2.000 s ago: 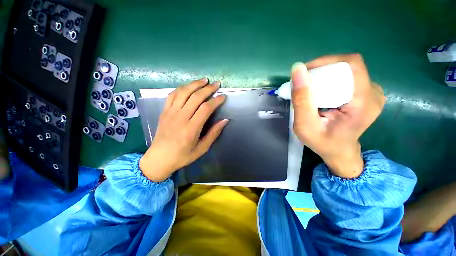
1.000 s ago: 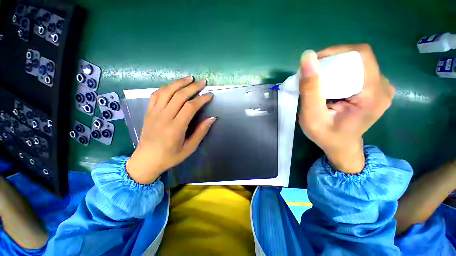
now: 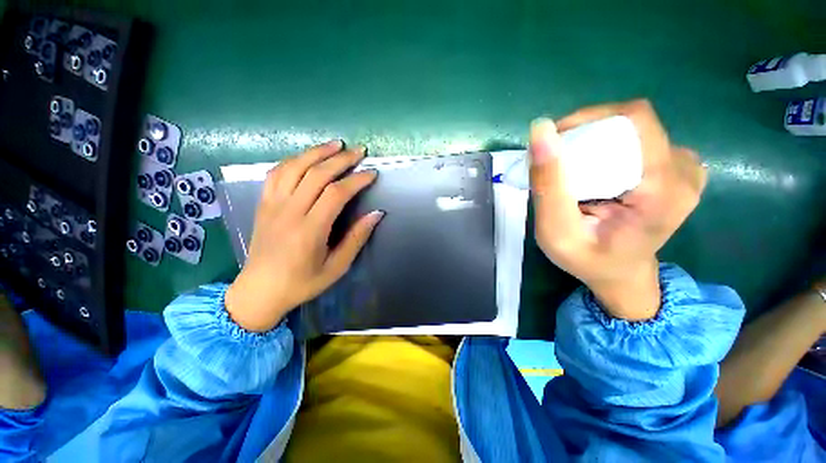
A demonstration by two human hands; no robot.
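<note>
A dark grey back panel [image 3: 426,262] lies flat in front of me on a white backing sheet [image 3: 509,262], which shows as a border at its right and edges. Clear protective film [image 3: 237,203] sticks out at the panel's left. My left hand [image 3: 303,235] lies flat on the left part of the panel, fingers spread, holding nothing. My right hand [image 3: 616,199] grips a white glue bottle [image 3: 602,158], tilted with its blue tip pointing left, near the panel's upper right corner. Whether the tip touches the panel cannot be told.
A black parts tray [image 3: 110,181] with many lens pieces stands at the left. Several loose lens pieces [image 3: 197,194] lie beside it on the green bench [image 3: 362,72]. White bottles [image 3: 786,70] lie at the far right. Other people's arms [image 3: 770,353] show at both lower sides.
Since the first frame, the whole view has shifted so the tray and panel sit further left. The bottle tip has moved from over the panel's top right corner to just beside its right edge.
</note>
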